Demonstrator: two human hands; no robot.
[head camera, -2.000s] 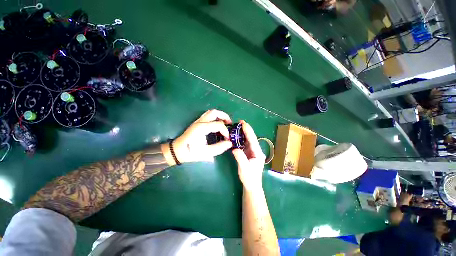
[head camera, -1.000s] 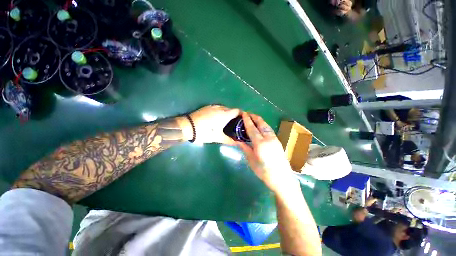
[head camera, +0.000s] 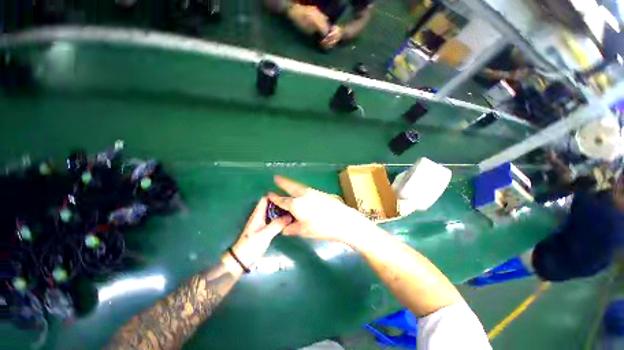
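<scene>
A small black cylindrical housing (head camera: 276, 212) is between my two hands over the green bench, its dark face partly showing. My left hand (head camera: 256, 232), with a dark bracelet at the wrist, is closed around it from the left. My right hand (head camera: 308, 213) lies over its right side, the fingers touching it and one finger stretched out above. The fingers hide most of the part. The picture is slightly blurred.
A dark pile of units with green dots (head camera: 92, 241) lies at left. An open brown carton (head camera: 370, 191) and a white container (head camera: 422, 184) are at right. Black housings (head camera: 404, 141) stand and lie beyond. A blue-and-white box (head camera: 501, 187) and a person (head camera: 581, 232) are farther right.
The view has swung, so the far rail and more black housings show. Both hands still hold the black housing. My right forearm now comes in from the lower right, and its hand lies over the part.
</scene>
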